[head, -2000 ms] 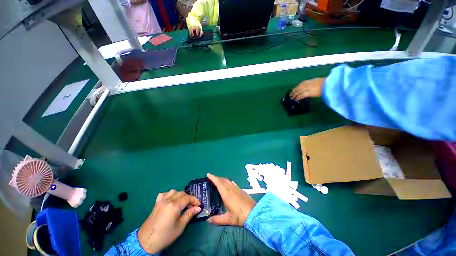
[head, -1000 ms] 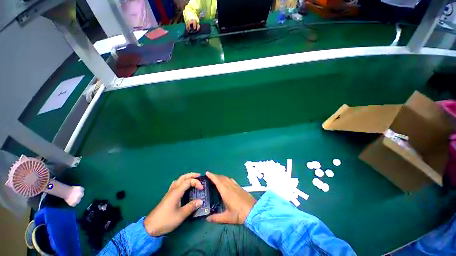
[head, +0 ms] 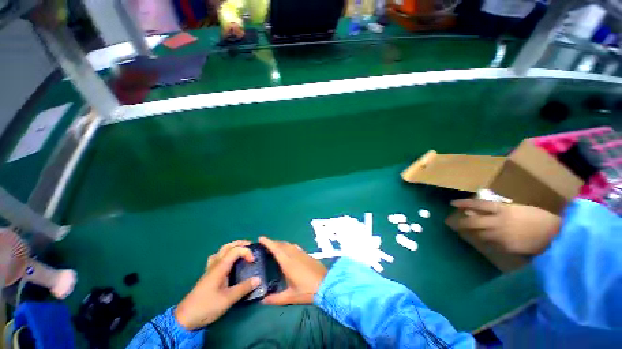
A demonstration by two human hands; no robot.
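Note:
A black blocky housing (head: 256,274) with pale printing on its face is held low over the near part of the green bench. My left hand (head: 219,281) grips its left side, with thumb and fingers on the printed face. My right hand (head: 294,272) holds its right side. The palms hide its sides. A loose heap of white strips (head: 349,238) lies just right of my right hand. Thin black wires (head: 293,330) show at the near bench edge.
Small black parts (head: 104,312), a blue tape dispenser (head: 42,327) and a pink fan (head: 34,269) are at left. White round pads (head: 404,228), an open cardboard box (head: 477,174), another person's hand (head: 511,223) and a pink tray (head: 580,140) are at right. A white frame bar (head: 307,90) crosses behind.
The view has shifted, moving the scene left. Another person's hand has come to the box at right, and the pink tray shows more. The black unit up the bench left view earlier. Both my hands still hold the housing.

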